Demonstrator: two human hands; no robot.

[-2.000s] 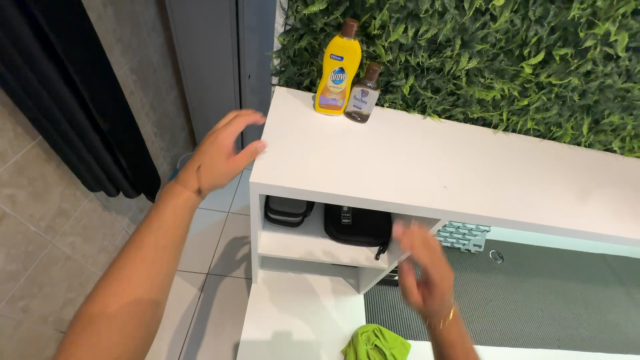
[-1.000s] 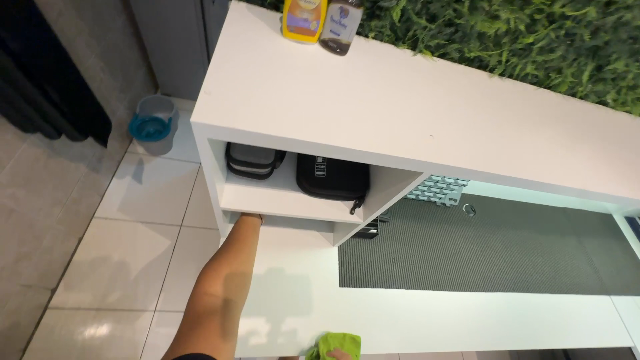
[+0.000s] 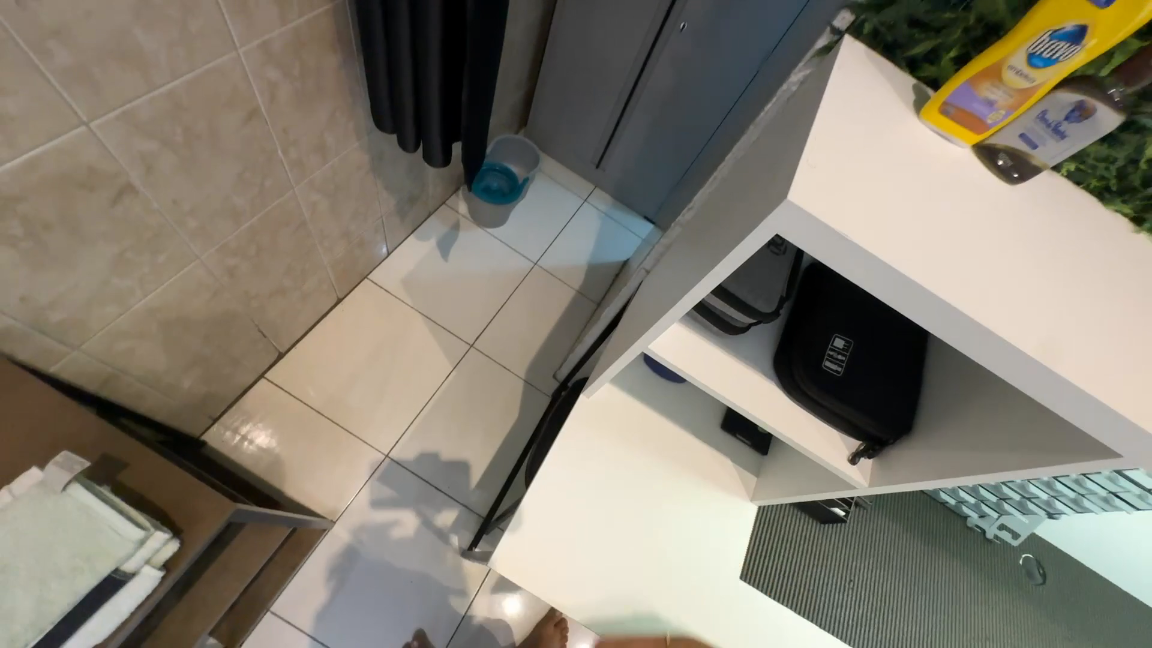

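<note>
Neither of my hands can be made out in the head view; a blurred strip of skin shows at the bottom edge, below the white desk (image 3: 621, 504), and I cannot tell which arm it is. On the white shelf top (image 3: 945, 216) stand a yellow bottle of furniture polish (image 3: 1017, 76) and a smaller clear bottle with dark liquid (image 3: 1053, 130). In the upper compartment lie a black zip case (image 3: 850, 351) and a grey and black case (image 3: 751, 283). The lower compartment holds a small black object (image 3: 746, 430) and a blue thing (image 3: 664, 368), partly hidden.
A grey ribbed mat (image 3: 882, 567) lies on the desk. A bucket (image 3: 500, 180) with a teal part stands on the tiled floor by a black curtain (image 3: 432, 72) and grey doors (image 3: 648, 81). Folded cloths (image 3: 72, 549) rest on a brown shelf unit (image 3: 193, 504) at the left.
The view has swung left and down toward the floor. My arm has come out of the lower compartment. The green cloth and the hand on it are out of view.
</note>
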